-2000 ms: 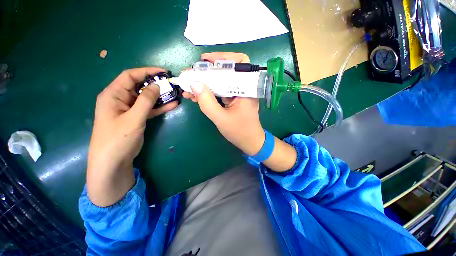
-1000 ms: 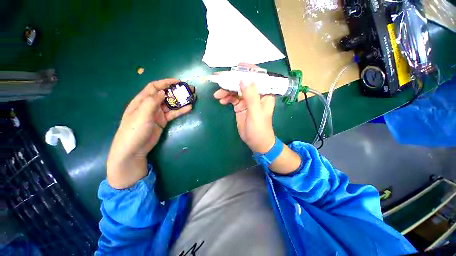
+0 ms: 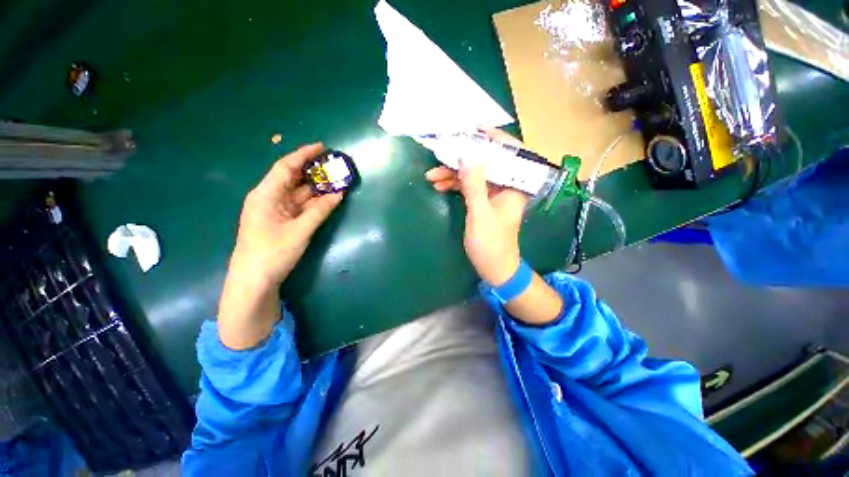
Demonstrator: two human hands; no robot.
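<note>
My left hand point(image 3: 279, 216) holds a small black electronic module point(image 3: 330, 173) between thumb and fingers, with its white part and gold-orange bits facing up. My right hand point(image 3: 489, 214) holds the white dispensing syringe point(image 3: 498, 166) like a pen. The syringe's needle tip point(image 3: 421, 138) points left, at the lower edge of the white paper sheet point(image 3: 428, 79), apart from the module. Whether the tip touches the paper I cannot tell. The green cap point(image 3: 564, 183) is at the syringe's rear, with the clear air hose point(image 3: 610, 219) looping from it.
The black glue dispenser point(image 3: 694, 102) and cardboard sheet point(image 3: 549, 102) are at upper right. A metal rail point(image 3: 60, 152) and another black module point(image 3: 80, 78) are at upper left. A white scrap point(image 3: 136, 244) and black blister tray point(image 3: 84, 326) are at left.
The syringe tip has left the module and moved to the paper's lower edge. Both hands are farther apart. The view has shifted, bringing the rail and another module into sight.
</note>
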